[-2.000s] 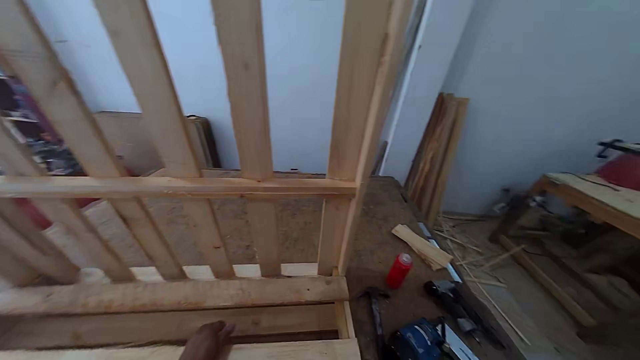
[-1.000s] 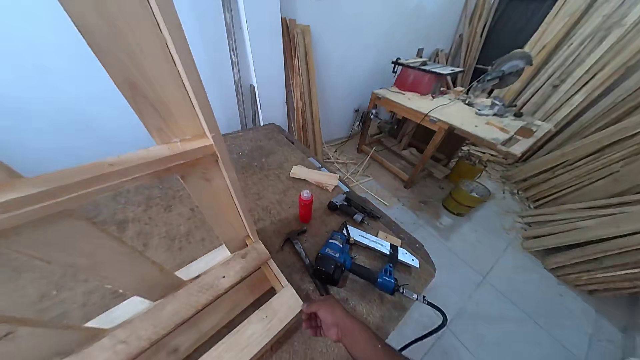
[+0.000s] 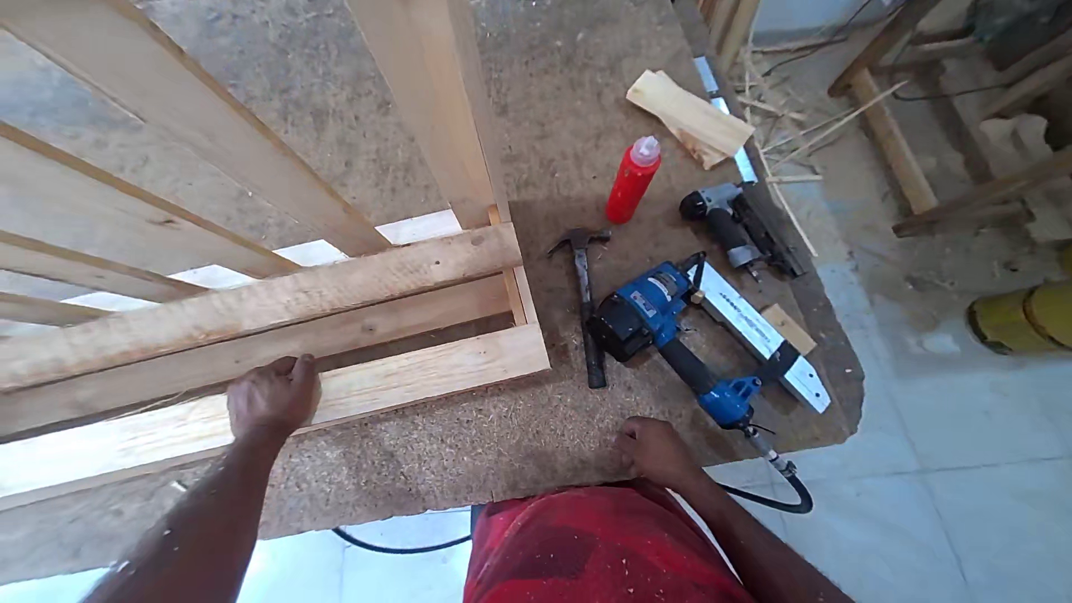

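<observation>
My left hand (image 3: 272, 395) grips the front board (image 3: 435, 368) of a slatted wooden frame, its fingers over the board's inner edge. Slats (image 3: 251, 142) rise from the frame's base beyond a second board (image 3: 276, 306). My right hand (image 3: 653, 450), fingers curled, is at the workbench's front edge; whether anything is in it cannot be told. A claw hammer (image 3: 584, 310) lies just right of the frame's end. Beside it lies a blue pneumatic nail gun (image 3: 670, 327) with a hose. A red squeeze bottle (image 3: 633, 180) and a smaller nail gun (image 3: 737, 226) are farther back.
The frame is on a worn wooden workbench (image 3: 385, 469) with a rounded corner. Offcuts (image 3: 691, 117) lie near its right edge, and a small wood block (image 3: 789, 328) is by the blue nail gun. A black hose (image 3: 402, 549) hangs below. Wood strips and a yellow container (image 3: 1023, 318) are on the tiled floor.
The view has tilted down towards the bench. My right hand, by the frame's end corner a second ago, is now at the bench's front edge. My left hand is now in view on the front board.
</observation>
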